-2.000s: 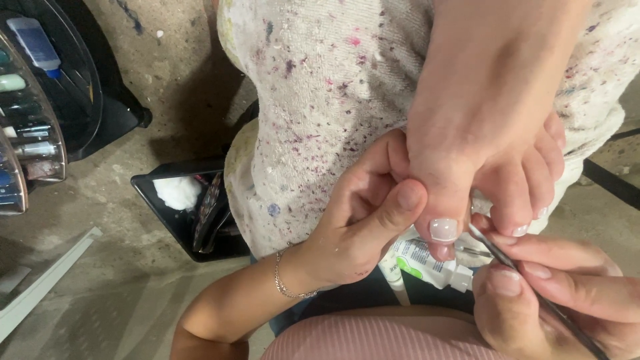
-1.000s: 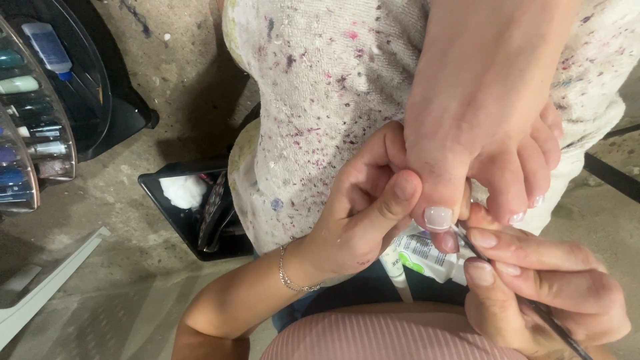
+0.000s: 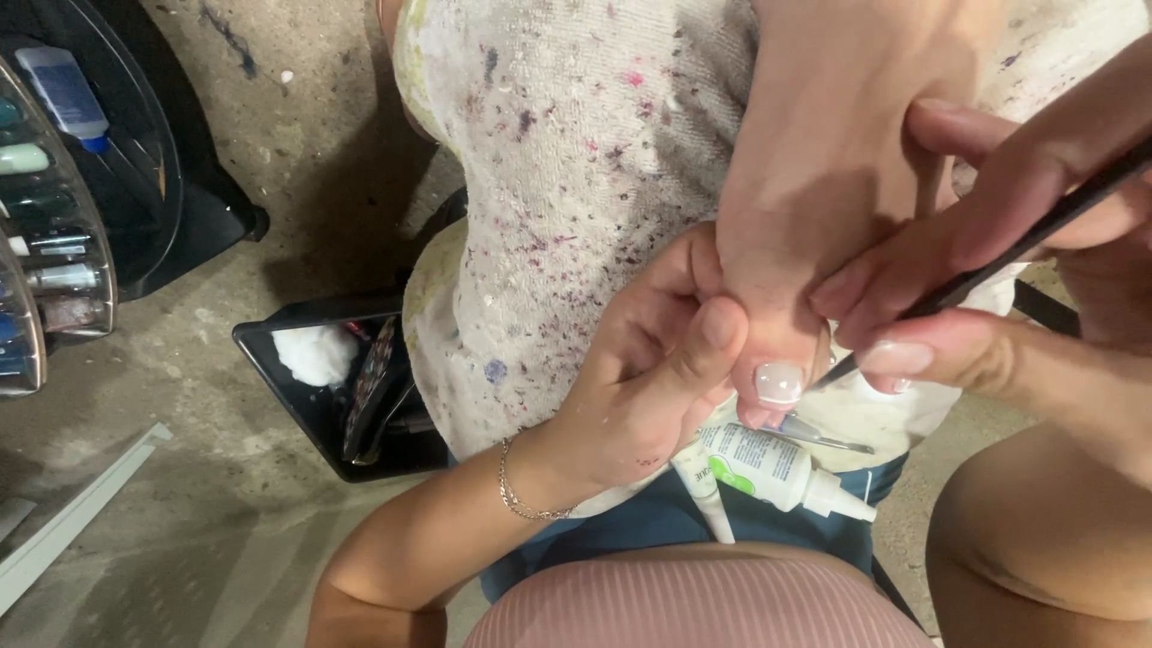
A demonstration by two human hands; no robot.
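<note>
Another person's bare foot (image 3: 837, 180) rests on a stained white towel (image 3: 558, 180). My left hand (image 3: 661, 360), with a chain bracelet at its wrist, grips the side of the big toe between thumb and fingers. The big toenail (image 3: 778, 382) is pale and glossy with a white tip. My right hand (image 3: 981, 270) pinches a thin dark tool handle (image 3: 1017, 238), its tip down beside the big toe; the kind of tool cannot be told. Below the toes lie a white squeeze bottle (image 3: 765, 468), a slim white tube (image 3: 706, 499) and a metal-tipped tool (image 3: 823, 438).
At lower left of the towel, a black tray (image 3: 297, 405) holds white cotton (image 3: 317, 354) and a patterned item. A rack of nail polish bottles (image 3: 58, 243) and a black round tray (image 3: 148, 193) with a blue-capped bottle (image 3: 65, 94) stand at far left.
My right hand has moved up across the foot, its fingers now resting higher beside the big toe, with the dark tool still held. My left hand keeps its hold on the toe.
</note>
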